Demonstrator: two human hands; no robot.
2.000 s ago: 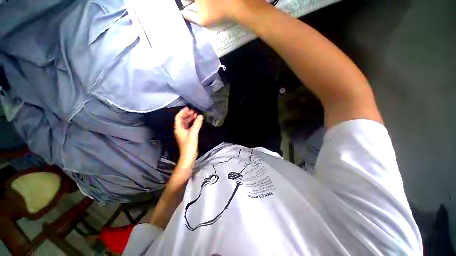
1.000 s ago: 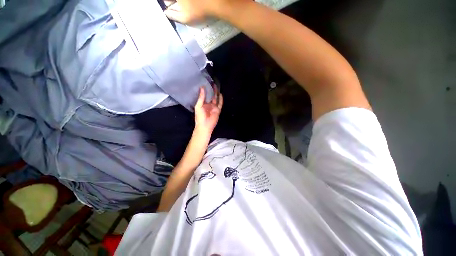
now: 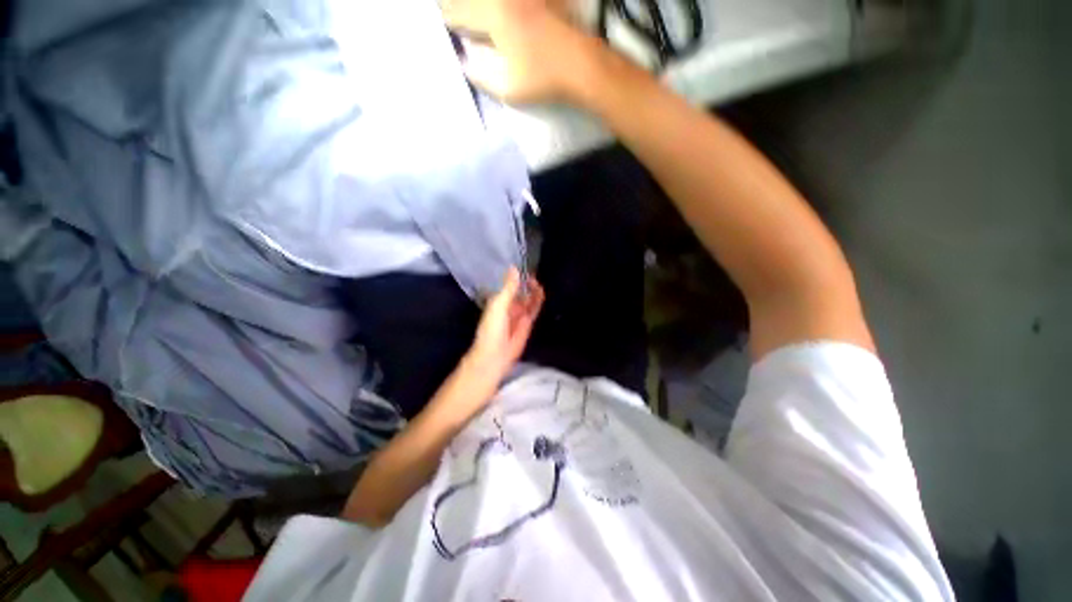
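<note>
Grey-blue garment fabric [image 3: 235,176] is heaped from the table down the left, white with glare near the top. A flatter strip of it hangs over the table's front edge. My left hand [image 3: 506,323] pinches the strip's lower end between thumb and fingers, over my dark lap. My right hand [image 3: 511,53] is at the top, beside the cloth's right edge on the table. It is blurred, overexposed and partly cut off by the frame, so its grip cannot be told.
Black scissor loops [image 3: 658,24] lie on the white table [image 3: 752,53], right of my right hand. A wooden chair with a pale seat [image 3: 47,441] stands at the lower left, near something red [image 3: 218,579]. Grey floor [image 3: 964,294] shows at the right.
The view has shifted, so the black loops and more table show at the top. My left hand, seen with fingers spread at the cloth's end before, now pinches it.
</note>
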